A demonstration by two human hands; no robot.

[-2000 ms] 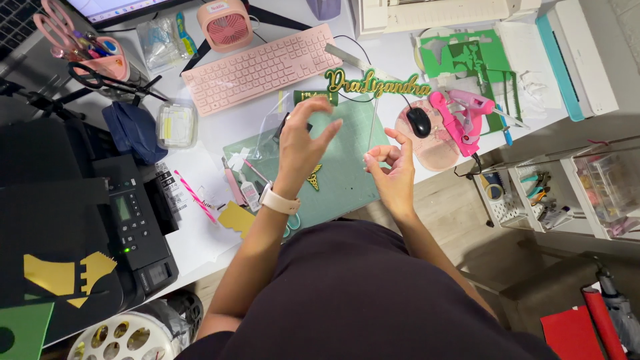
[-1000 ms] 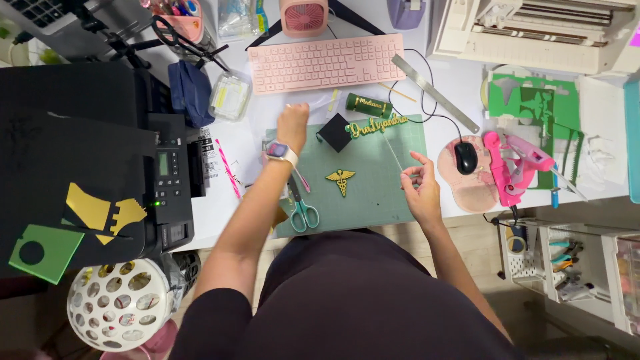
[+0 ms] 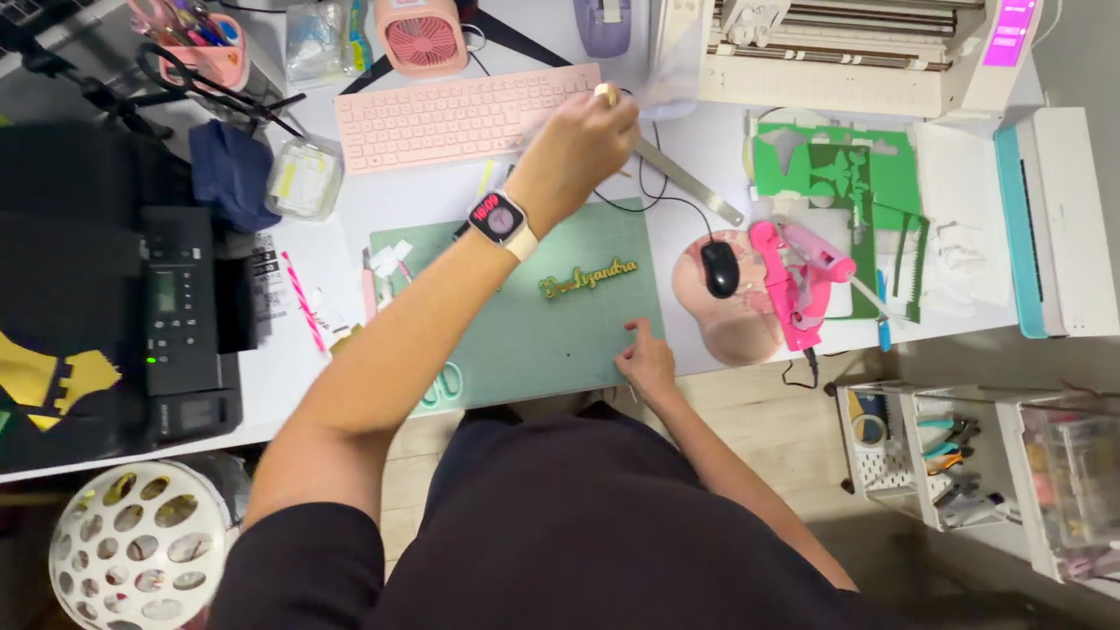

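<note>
My left hand (image 3: 582,144), with a watch on its wrist, reaches over the right end of the pink keyboard (image 3: 472,118). Its fingers are curled, and a small pale thing shows at the fingertips; whether they grip it is unclear. A gold and green script lettering cutout (image 3: 588,278) lies on the green cutting mat (image 3: 542,350). Below and right of it, my right hand (image 3: 647,359) rests at the mat's right edge, index finger bent; what it holds, if anything, cannot be made out. Teal-handled scissors (image 3: 444,383) lie partly behind my left forearm.
A metal ruler (image 3: 691,182) lies right of the keyboard. Further right are a black mouse (image 3: 720,269), a pink glue gun (image 3: 818,252) and green cut sheets (image 3: 892,166). A cutting machine (image 3: 822,79) stands at the back, a black printer (image 3: 188,315) at the left.
My left hand has moved from over the mat's upper left to over the keyboard. The lettering cutout, earlier at the mat's top edge, now lies lower on it. My left arm now covers the mat's left part.
</note>
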